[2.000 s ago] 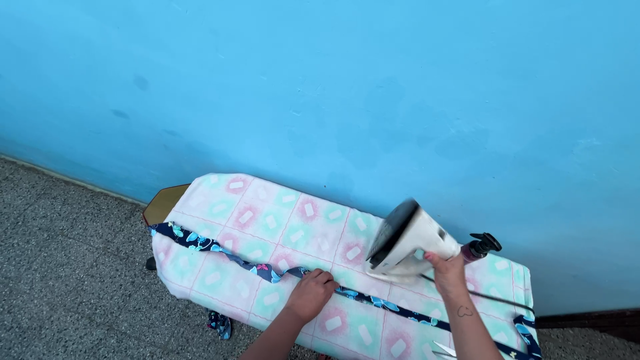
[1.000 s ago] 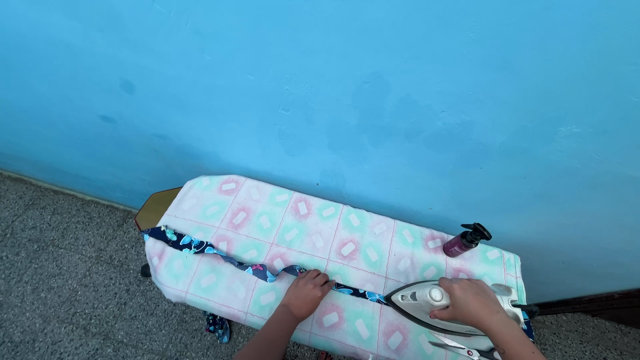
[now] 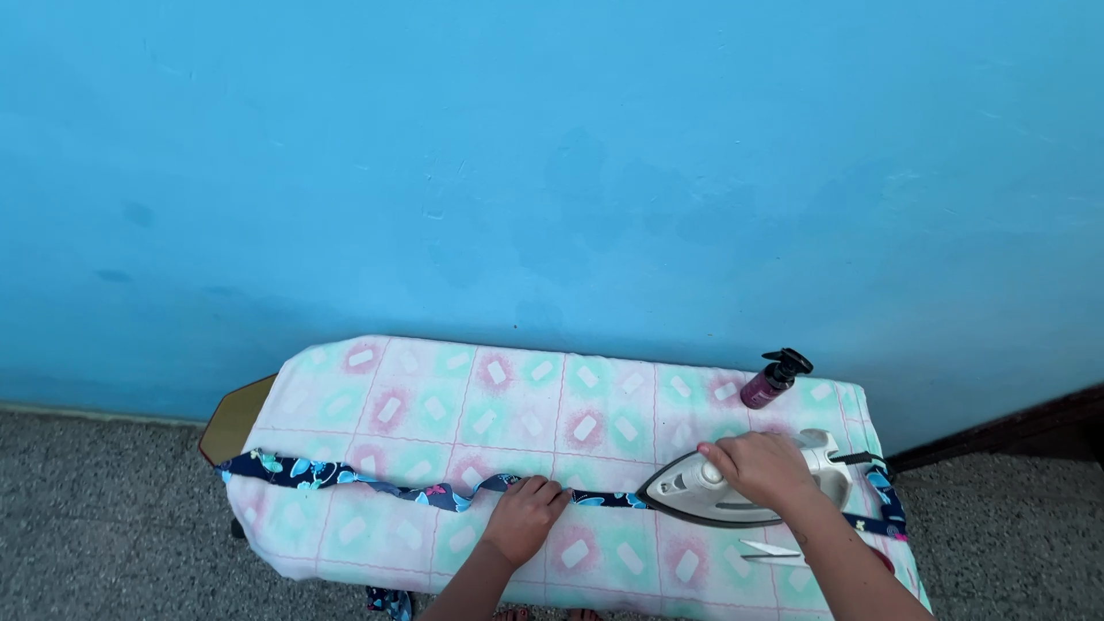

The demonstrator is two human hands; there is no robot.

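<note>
A long navy fabric strip with a butterfly print (image 3: pixel 319 473) runs along a cloth-covered ironing board (image 3: pixel 595 440). My left hand (image 3: pixel 528 517) rests on the strip near the board's middle, its fingers closed on the fabric there. My right hand (image 3: pixel 763 466) grips the handle of a white steam iron (image 3: pixel 690 490), which sits flat with its tip over the strip, pointing left. Left of my left hand the strip is wavy; between my hand and the iron it is narrow and flat. Its right end shows beyond the iron's heel.
A dark pump bottle (image 3: pixel 766 385) stands near the board's back right edge. Scissors (image 3: pixel 776 554) lie in front of the iron, partly hidden by my right forearm. A blue wall (image 3: pixel 552 172) rises behind the board. More printed fabric (image 3: pixel 390 602) hangs below the front edge.
The iron, raised and tilted two seconds ago, is now down flat on the strip, still in my right hand. My left hand has stayed on the strip.
</note>
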